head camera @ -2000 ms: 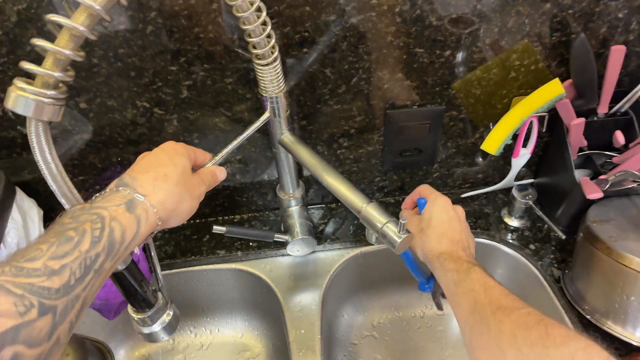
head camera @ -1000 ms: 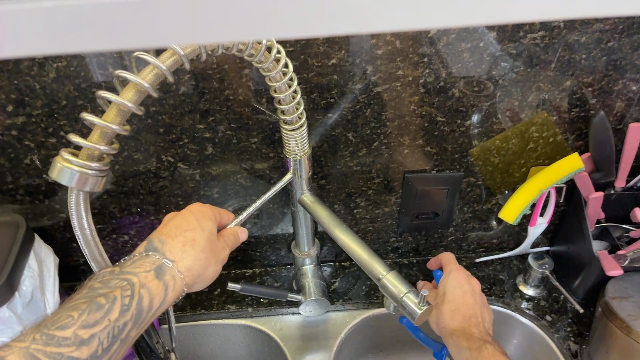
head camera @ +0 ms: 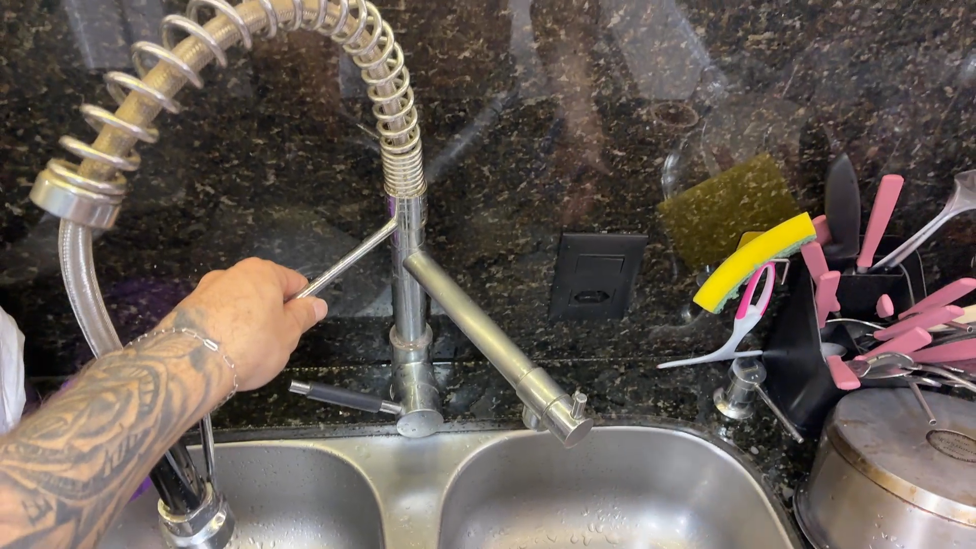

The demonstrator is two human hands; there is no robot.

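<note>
My left hand [head camera: 255,324] grips the thin metal support arm [head camera: 347,259] that joins the post of a spring kitchen faucet [head camera: 409,305]. The coiled spring hose [head camera: 175,65] arches over to the left, and its spray head [head camera: 194,511] hangs behind my forearm, above the left basin. From the post a thick metal spout [head camera: 476,328] slants down to the right, its tip with a small knob over the right basin's back edge. A black-gripped lever [head camera: 347,397] sticks out left from the faucet base. My right hand is out of view.
A double steel sink [head camera: 412,488] lies below. To the right are a soap dispenser pump [head camera: 740,389], a white and pink brush [head camera: 743,328], a yellow sponge [head camera: 755,263], a black holder [head camera: 793,358] with pink-handled utensils, and a metal pot [head camera: 900,465]. A black wall outlet [head camera: 598,276] sits behind.
My right hand, earlier at the spout's tip with a blue-handled tool, has left the view along with the tool. My left hand keeps its hold on the support arm.
</note>
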